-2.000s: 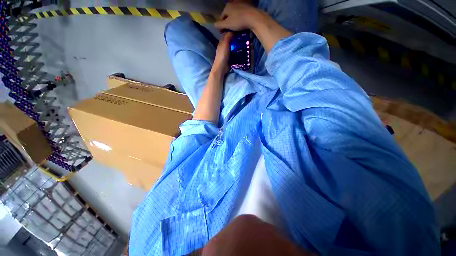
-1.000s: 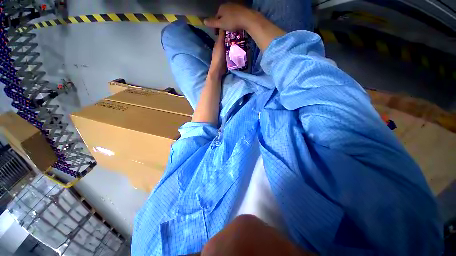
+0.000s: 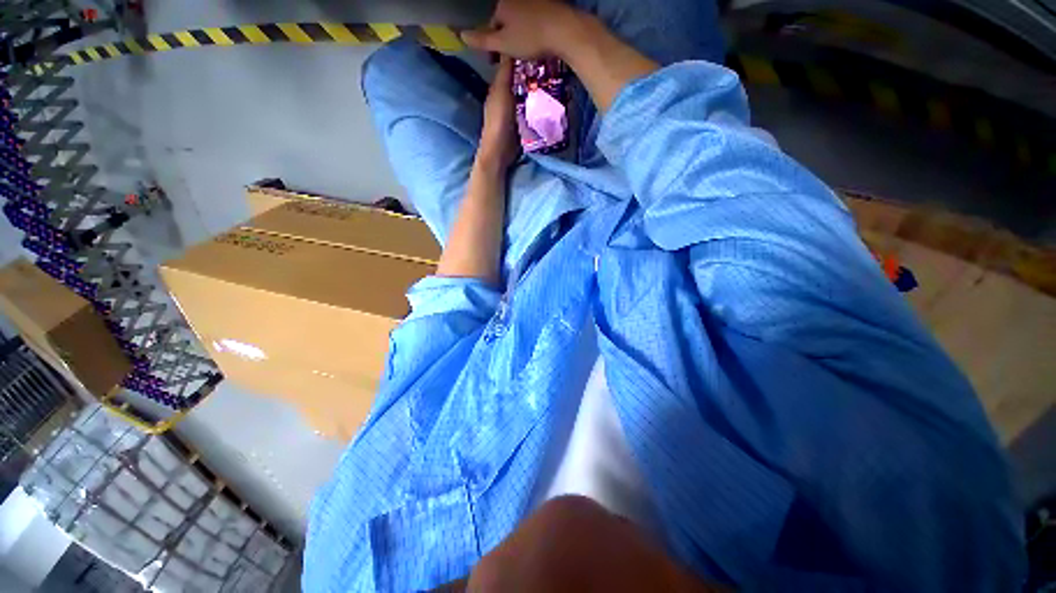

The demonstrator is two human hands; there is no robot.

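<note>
A smartphone [image 3: 542, 114] with a lit pink and dark screen is over my lap at the top centre. My left hand [image 3: 499, 125] holds it along its left long edge; most of the fingers are hidden. My right hand [image 3: 530, 29] is at the phone's far end, near the picture's top edge, with one finger pointing left past the phone. Its other fingers look curled, and whether it grips the phone is hard to tell. The light blue smock [image 3: 486, 382] covers my arms and body.
Large brown cartons [image 3: 313, 278] stand on the floor at my left. Farther left is an expandable conveyor [image 3: 70, 220] with a small carton [image 3: 70, 319], above a wrapped stack [image 3: 127, 492]. Hazard tape [image 3: 266, 34] crosses the floor. Pale wood [image 3: 979, 336] lies at the right.
The phone screen went from mostly dark to showing a large pink shape. My right hand has shifted slightly up and left in the picture. My left hand still holds the phone.
</note>
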